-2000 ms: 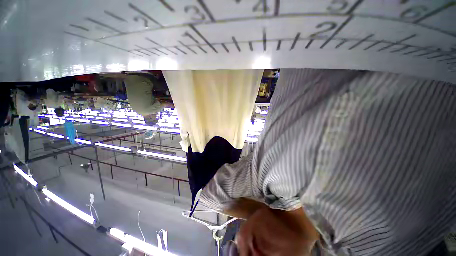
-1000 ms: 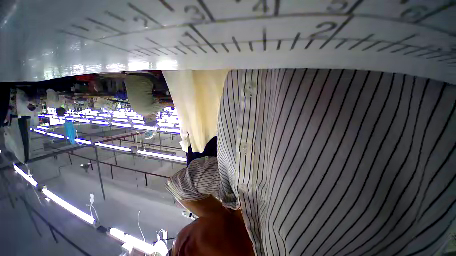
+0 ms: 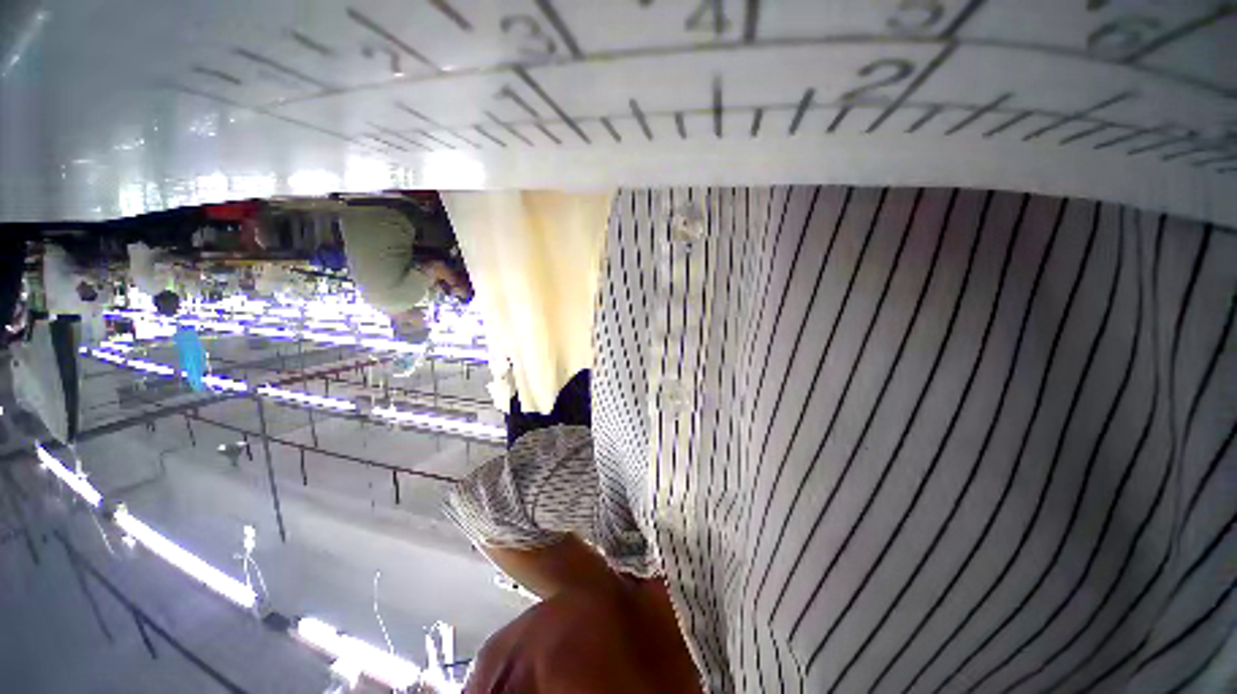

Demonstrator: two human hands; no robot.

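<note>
Neither my left hand nor my right hand is in the picture. Nearest the camera, a white surface with a printed ruler scale [image 3: 733, 82] fills the top of the view, with black numbers and ticks. The picture looks upside down. A person in a black-and-white striped shirt [image 3: 923, 447] fills the right half, close to the camera; the neck and part of the head are at the bottom edge. No hand of this person shows.
A pale yellow cloth [image 3: 536, 292] hangs beside the striped shirt, with a dark cloth [image 3: 559, 404] by it. Another person [image 3: 387, 260] is further back at the left. Rows of tube lights [image 3: 183, 553] and rails cross the left side.
Since two seconds ago the person in the striped shirt has turned and shifted left, covering more of the yellow cloth. In the last second the person has barely moved. The ruler surface stays put.
</note>
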